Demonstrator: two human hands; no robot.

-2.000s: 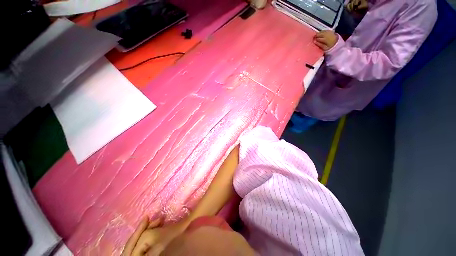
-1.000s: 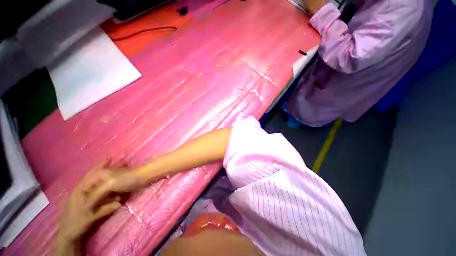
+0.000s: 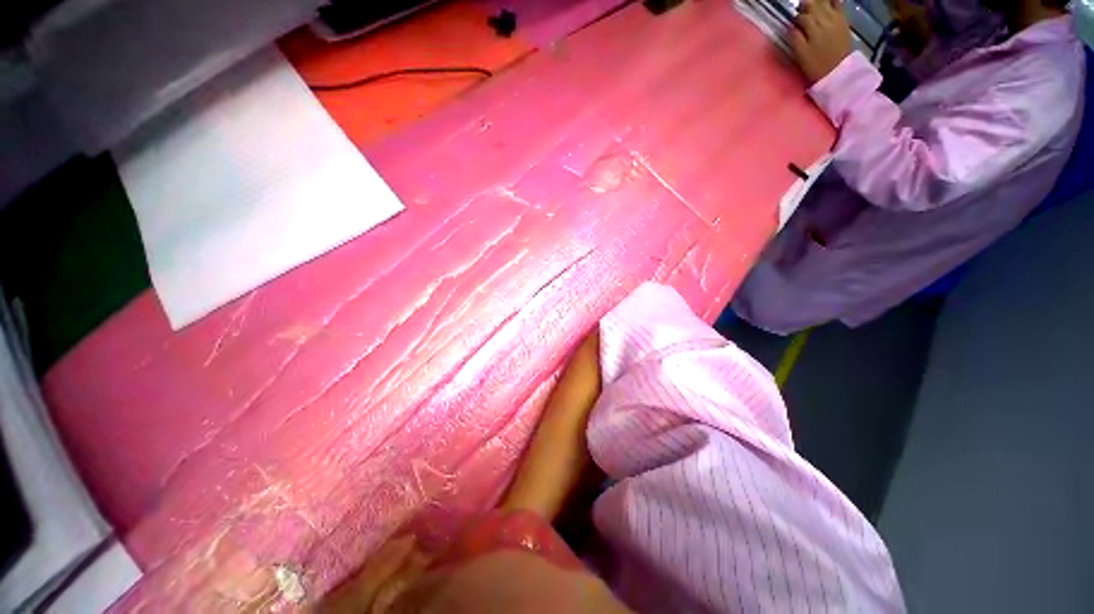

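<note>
The pink bench lies in front of me under wrinkled, shiny clear film. My right forearm reaches down from a striped sleeve to the near edge. My right hand is blurred and mostly hidden behind my chin at the bottom, so its fingers and any hold cannot be told. A small whitish spot shows beside it. My left hand is not in view. White sheets lie at the far left. A stack with white layered edges is cut off by the left rim.
Grey sheets overlap the white ones. A thin black cable lies on the orange mat, near a dark device. A person in a pink smock works at the upper right, beside a partly visible stack.
One second ago both my hands were together above the bench at lower left. Now my left hand is out of view and my right is lower, nearer my body. The view has shifted slightly.
</note>
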